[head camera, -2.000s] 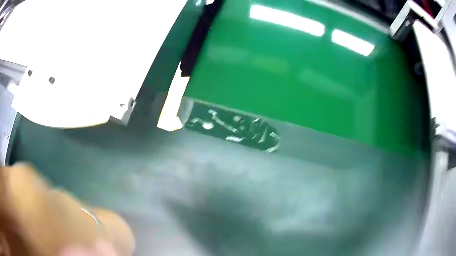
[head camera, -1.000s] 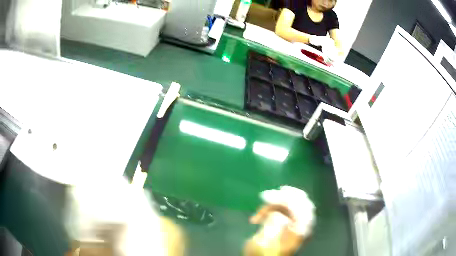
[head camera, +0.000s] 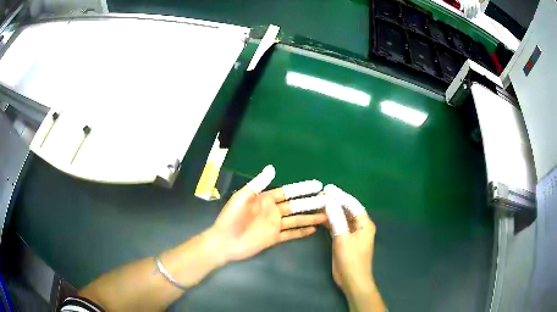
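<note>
My left hand (head camera: 253, 216) is palm up over the green mat (head camera: 354, 146), fingers spread and pointing right. White finger cots (head camera: 303, 189) cover its thumb and two fingers. My right hand (head camera: 351, 228) has white cots on its fingertips. Its fingertips are pinched together at the tip of a cotted finger of my left hand and touch it. No phone part shows in either hand. The left palm is bare and holds nothing.
The white carrier plate (head camera: 134, 91) with dark knobs is at the left. Yellowish-white tape (head camera: 211, 173) lies between plate and mat. A black blister tray (head camera: 421, 42) is beyond the mat. A white-grey device (head camera: 504, 140) stands at the right.
Both hands, blurred and apart a second ago, are now together over the mat, right fingertips at a left finger. The view has tilted down, and the other person is out of the picture.
</note>
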